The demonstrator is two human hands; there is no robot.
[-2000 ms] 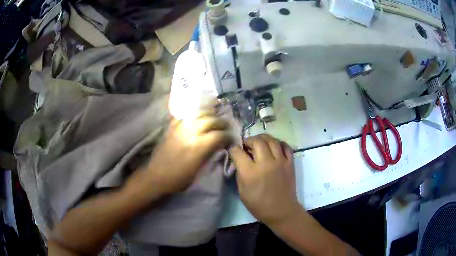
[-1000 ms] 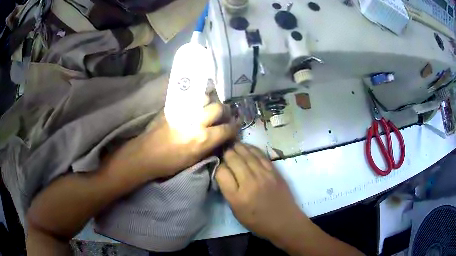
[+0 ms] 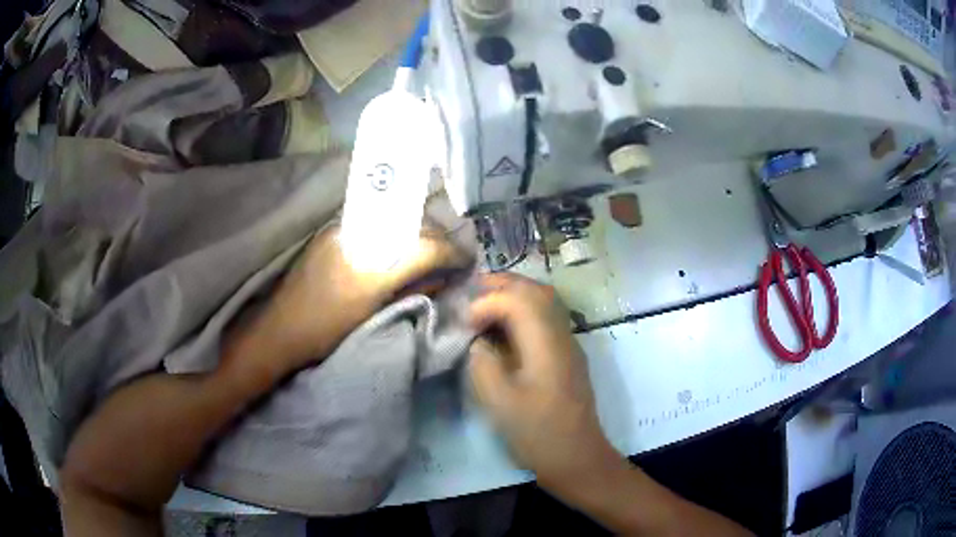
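Observation:
A large grey-brown cloth piece (image 3: 314, 430) lies left of the needle area and hangs over the table's front edge. My left hand (image 3: 356, 278) rests on the cloth by the needle, its fingers partly hidden behind the bright lamp (image 3: 388, 173). My right hand (image 3: 524, 357) pinches the cloth's edge between thumb and fingers just in front of the needle area (image 3: 508, 236); it is slightly blurred. The cream sewing machine head (image 3: 556, 105) stands behind both hands.
Red-handled scissors (image 3: 799, 304) lie right of the needle on the machine bed. Heaped brown and tan cloth (image 3: 210, 105) lies at the back left. A white box (image 3: 797, 29) sits on top of the machine. The white table edge (image 3: 681, 393) curves along the front right.
The cloth has moved left and towards me since the earliest frame. My right hand's fingers have lifted and bent around the cloth edge, and a fold now stands up between the hands.

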